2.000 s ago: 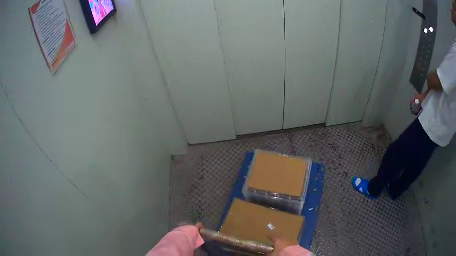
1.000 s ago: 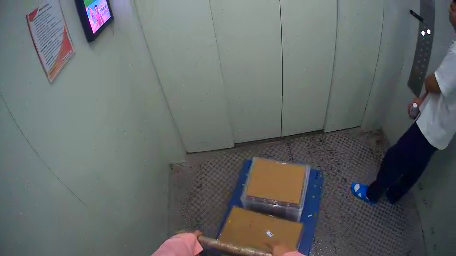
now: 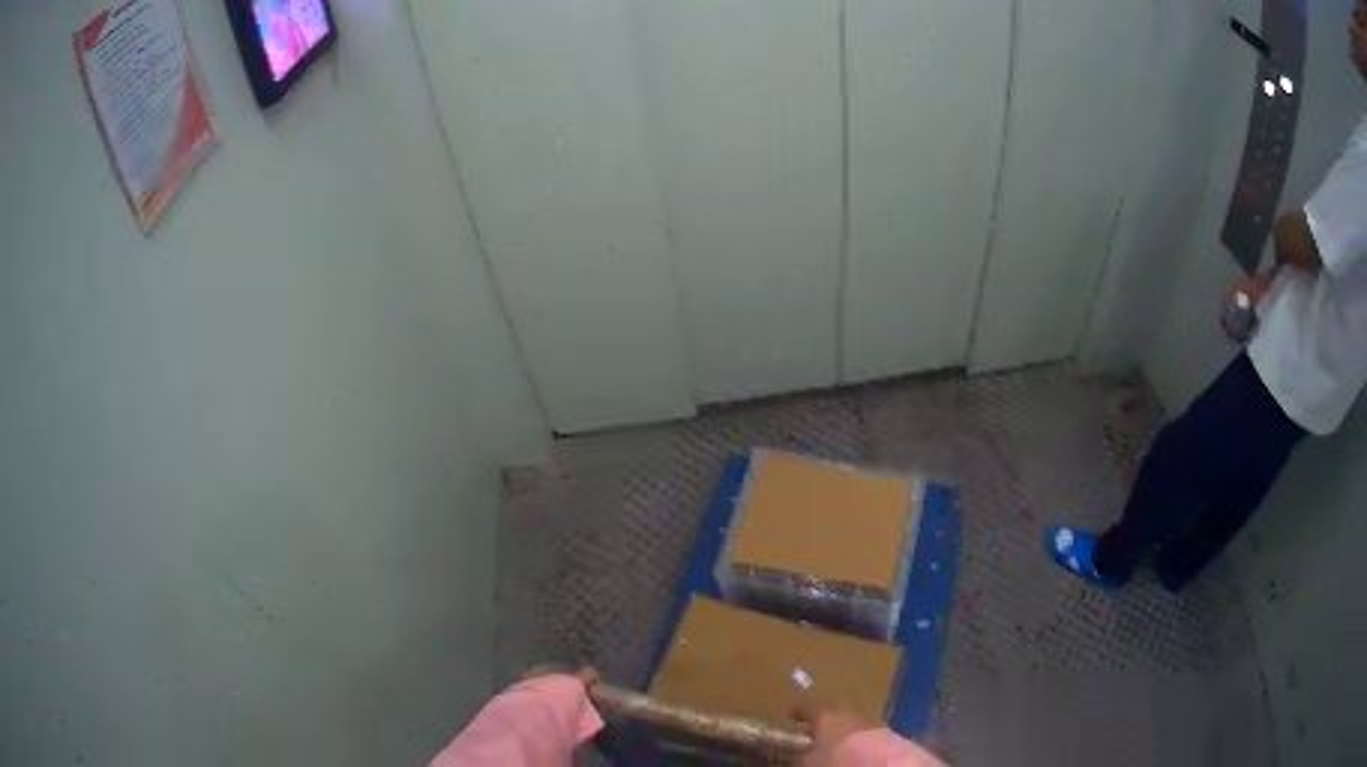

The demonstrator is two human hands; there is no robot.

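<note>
The platform trolley's blue deck (image 3: 933, 577) stands on the lift floor. Two cardboard-topped stacks sit on it: the far one (image 3: 822, 522) has shiny, clear sides, and the near one (image 3: 780, 659) has a small white label on top. The wrapped push handle (image 3: 705, 722) crosses in front of the near stack. My left hand (image 3: 577, 685), below a pink sleeve, is closed on the handle's left end. My right hand (image 3: 825, 730) is on its right end, partly cut off by the bottom edge.
Closed pale green lift doors (image 3: 765, 210) stand ahead. A person in a white shirt (image 3: 1319, 315) and blue slippers stands at the right, holding a small object, beside the silver button panel (image 3: 1262, 173). A notice (image 3: 146, 108) and a lit screen (image 3: 285, 38) hang on the left wall.
The view has tilted slightly down and back up, so everything shifts a little in the frame. The trolley, the hands and the other person keep nearly the same places.
</note>
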